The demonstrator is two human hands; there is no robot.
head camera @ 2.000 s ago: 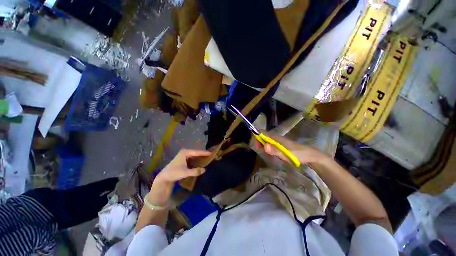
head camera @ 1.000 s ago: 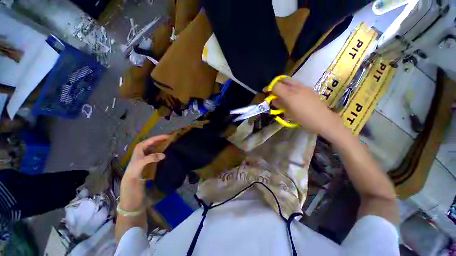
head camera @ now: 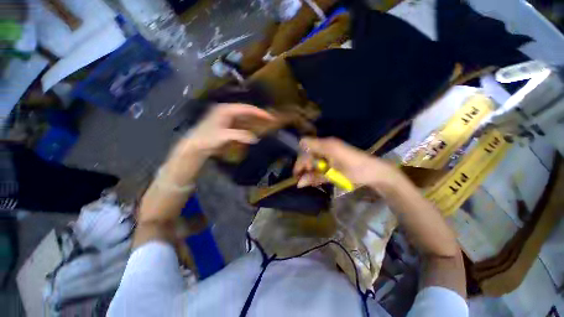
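Note:
My right hand holds the scissors by their yellow handles, near the middle of the view. Their blades are blurred and point up and left. My left hand is at the left, fingers curled at dark and brown pieces; the image is blurred there. A dark piece with a brown edge hangs just below my right hand, over the apron. Large dark cut pieces lie beyond my hands and over the table edge.
The machine table is at the right with yellow PIT tape and stacked curved brown pieces. A blue crate stands on the scrap-littered floor at the upper left. Brown heaps lie beyond my hands. A dark-clothed person's leg shows at the left.
My left hand has moved up and inward, closer to my right hand. My right hand with the scissors has come down and slightly left. The dark cloth beyond is spread wider, and the view has shifted.

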